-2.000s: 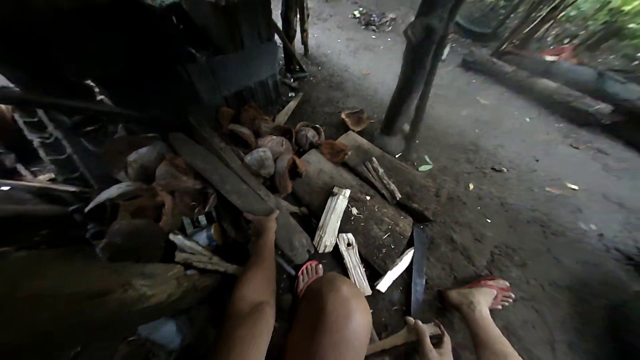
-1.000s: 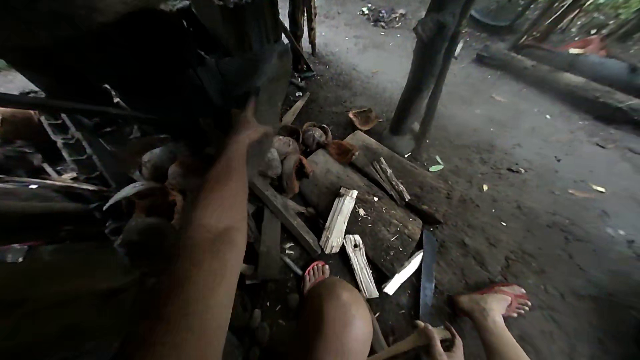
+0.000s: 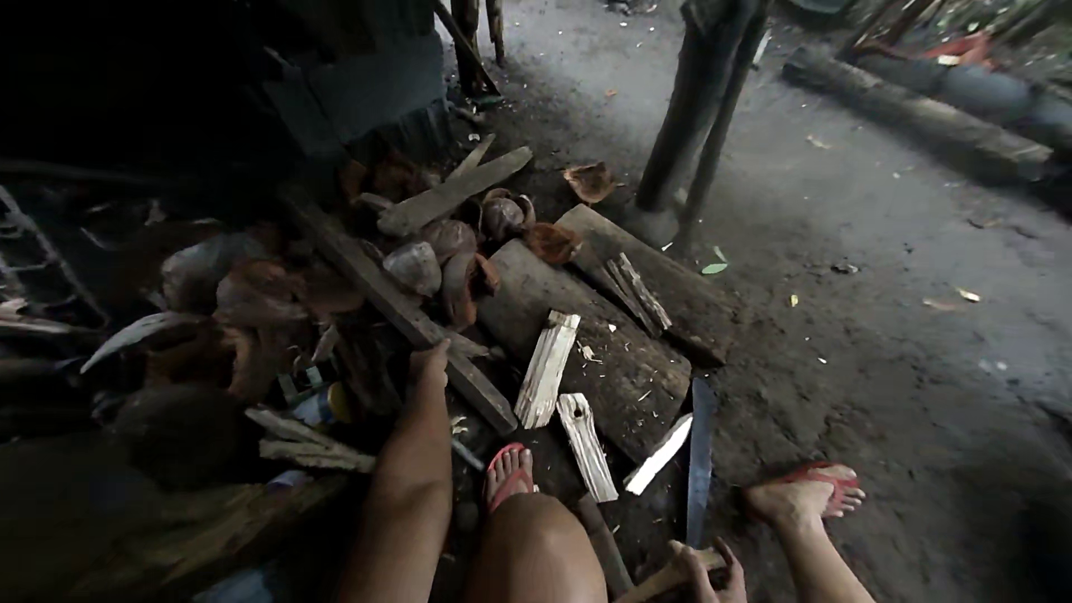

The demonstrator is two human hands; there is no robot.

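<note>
My left hand (image 3: 430, 367) is on the side of a long wooden board (image 3: 394, 306) that slants across the husk pile; its fingers are partly hidden. Low in the view, my right hand (image 3: 703, 572) grips a wooden handle (image 3: 657, 584). The dark blade of a machete (image 3: 699, 461) lies just above that hand; whether the handle belongs to it is unclear. Between the hands are pale split sticks: one (image 3: 548, 368) leans on a flat wooden block (image 3: 620, 368), another (image 3: 586, 448) lies below it, and a third (image 3: 662, 455) lies by the blade.
Coconut husks (image 3: 260, 293) and shells are heaped at left. A short board (image 3: 456, 191) lies across the heap's top. Behind the block is a second plank (image 3: 653, 280) with thin split sticks (image 3: 636, 295). A wooden post (image 3: 699, 105) stands beyond, and a log (image 3: 917, 109) lies at upper right.
My left hand, on a board two seconds ago, reached up toward the dark area at one second and is now back lower on a board. A short board now lies atop the husks. My right hand stays low.
</note>
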